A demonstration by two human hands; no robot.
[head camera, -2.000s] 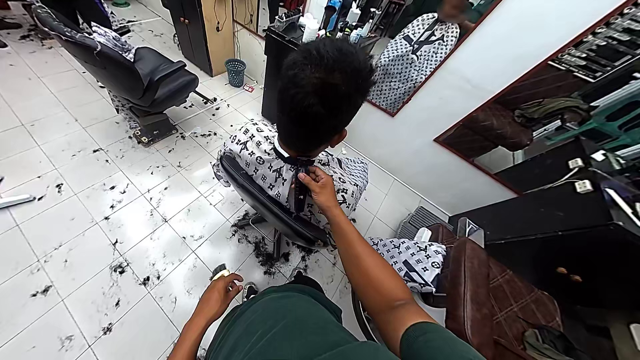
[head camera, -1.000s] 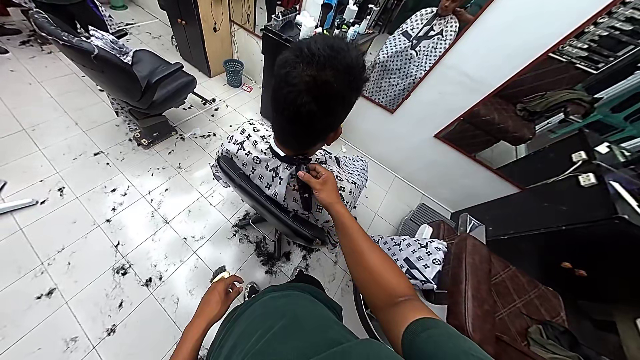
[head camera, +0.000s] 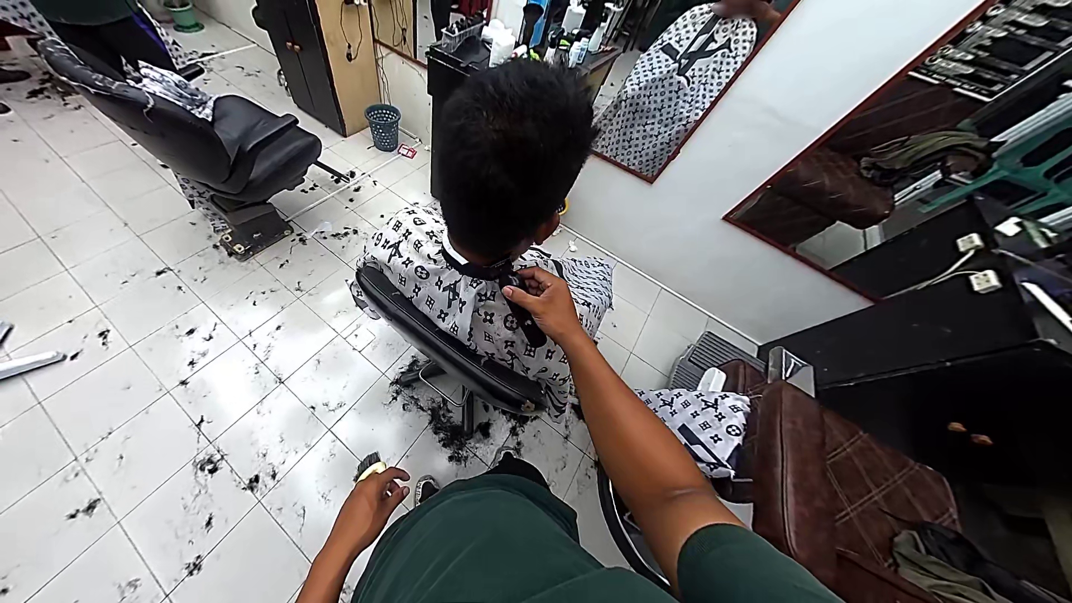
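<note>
A person with short dark hair (head camera: 515, 151) sits with their back to me, draped in a white-and-black patterned barber cape (head camera: 444, 293). My right hand (head camera: 543, 303) holds a black hair clipper (head camera: 526, 322) at the back of the neck, by the cape's dark collar (head camera: 477, 268); the hand partly covers it. Low at the left, well away from the head, my left hand (head camera: 374, 501) grips a small brush with a pale yellow handle (head camera: 371, 471) and dark bristles. The black chair backrest (head camera: 444, 347) stands between me and the person.
A second black barber chair (head camera: 193, 134) is at the upper left, with a person's dark clothing (head camera: 96, 33) behind it. A brown leather chair (head camera: 796, 477) stands close on the right. Cut hair lies on the tiled floor (head camera: 243, 402). Bottles (head camera: 578, 50) crowd a counter before the mirrors.
My right hand stays at the nape with the clipper, shifting only slightly. The seated person's head leans a little differently. My left hand keeps the brush low at the left.
</note>
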